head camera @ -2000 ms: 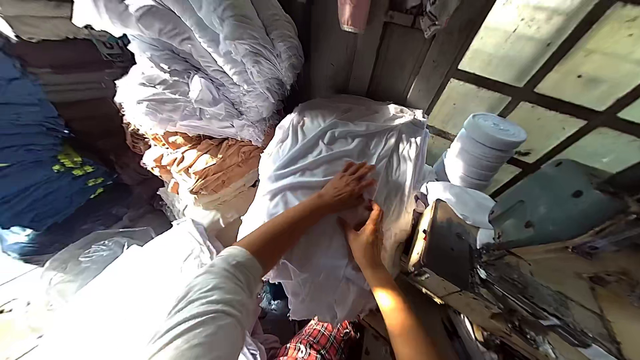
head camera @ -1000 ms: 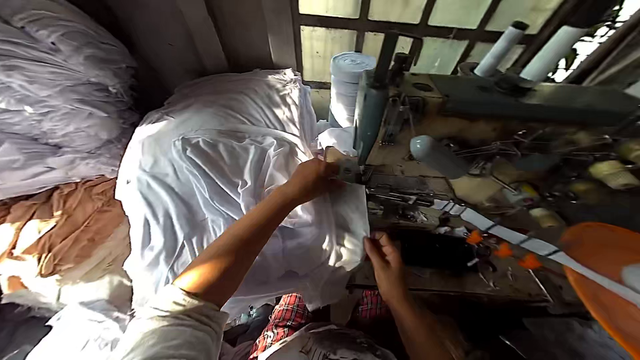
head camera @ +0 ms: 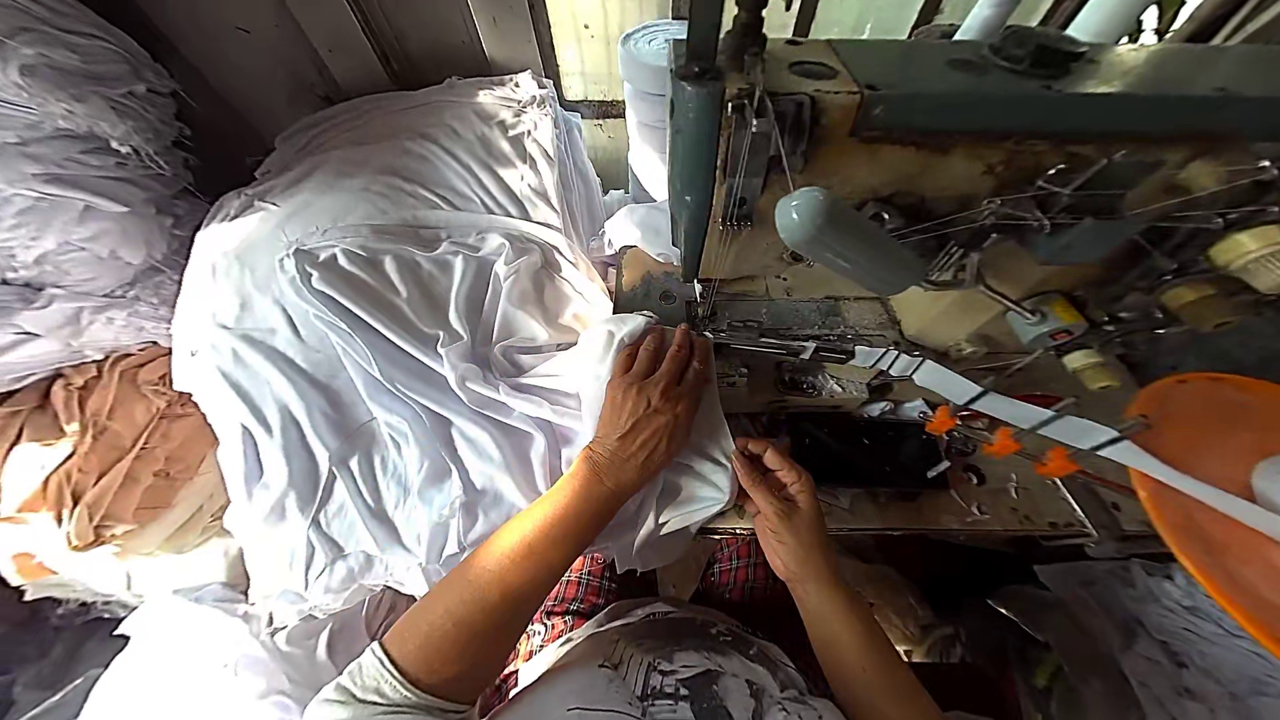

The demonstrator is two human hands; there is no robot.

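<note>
White knit fabric [head camera: 420,330] lies in a tall layered stack left of an industrial sewing machine [head camera: 790,250]. My left hand [head camera: 655,405] presses flat on a fabric panel just before the needles, its fingertips near the presser foot area. At the panel's right edge is my right hand [head camera: 780,495], thumb and forefinger pinching the cloth. A white binding tape [head camera: 990,400] runs from an orange disc [head camera: 1200,480] through wire guides toward the needle area. Whether the cloth sits under the presser foot is hidden by my left fingers.
Bundled white cloth [head camera: 80,200] and brown cloth [head camera: 110,440] are piled at the left. Behind the machine bed stands a rolled white fabric strip [head camera: 650,100]. A grey rounded machine part [head camera: 850,240] hangs over the bed. Yellowish knobs [head camera: 1245,255] and taut threads are at the right.
The view has swung right toward the machine. From smoothing the stack, my hands have moved to the machine's front. Since one second ago, my left hand has come down flat on the panel near the needles.
</note>
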